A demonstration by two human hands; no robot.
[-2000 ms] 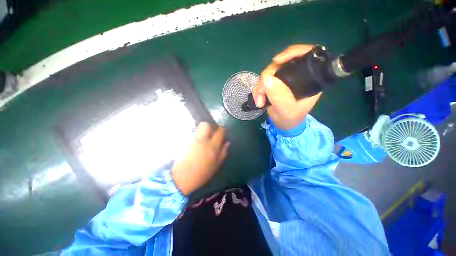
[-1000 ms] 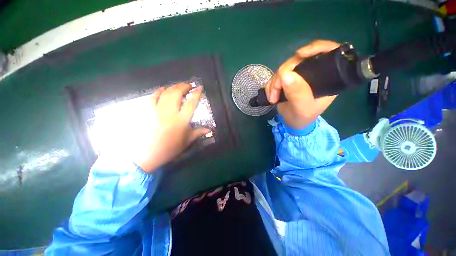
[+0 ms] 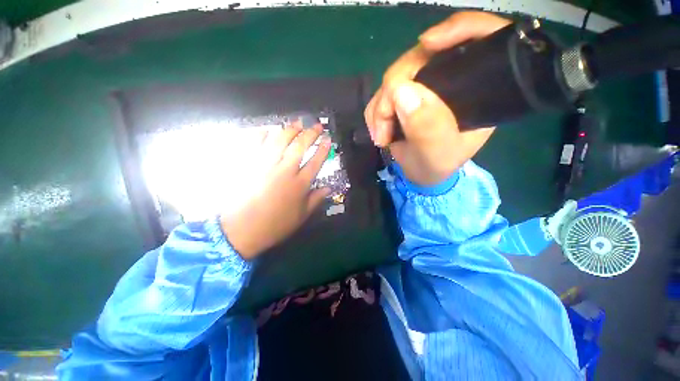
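Observation:
The device [image 3: 201, 167] lies in its black fixture tray [image 3: 242, 90] on the green bench, and its large surface glares white. Small green, white and yellow parts show at its right end. My left hand [image 3: 279, 190] rests on the device, palm down with fingers apart, near that end. My right hand [image 3: 432, 111] is closed around the thick black electric screwdriver [image 3: 485, 82]. The screwdriver's tip points left at the tray's right edge; its very end is hard to make out. The screw dish is not visible.
A black block with a red light [image 3: 573, 145] lies on the bench at the right. A pale desk fan [image 3: 601, 243] is at the bench's right edge. The white belt edge [image 3: 149, 24] curves along the top. Blue bins stand at the lower right.
My right hand and the screwdriver have moved from the screw dish to the tray's right edge. My left hand went from the tray's lower right side onto the device. The view has shifted.

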